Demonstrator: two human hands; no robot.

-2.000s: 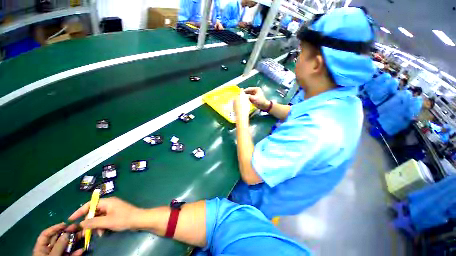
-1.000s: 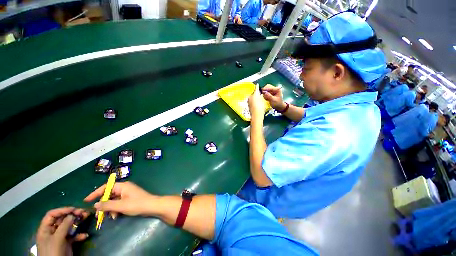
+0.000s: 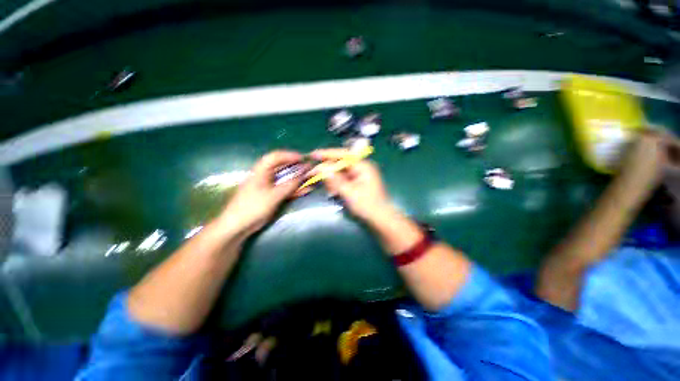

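Observation:
My left hand (image 3: 259, 190) holds a small dark electronic unit (image 3: 289, 174) between thumb and fingers, above the green surface. My right hand (image 3: 356, 184) is shut on yellow tweezers (image 3: 339, 165), held slantwise; their lower left end is close beside the unit. Whether the tips touch it cannot be told through the blur. Several dark units with pale patches lie beyond my hands and to their right, such as one unit (image 3: 406, 141) and another (image 3: 498, 178).
A curved white strip (image 3: 246, 103) crosses the green surface (image 3: 313, 257). A yellow tray (image 3: 602, 111) with pale contents is at the right, by a neighbour's hand and arm. A white object (image 3: 40, 219) is at the left. More units lie beyond the strip.
The view has turned left and down, so both hands now show near the middle. The neighbour's head has left the picture. The unit and tweezers are still held.

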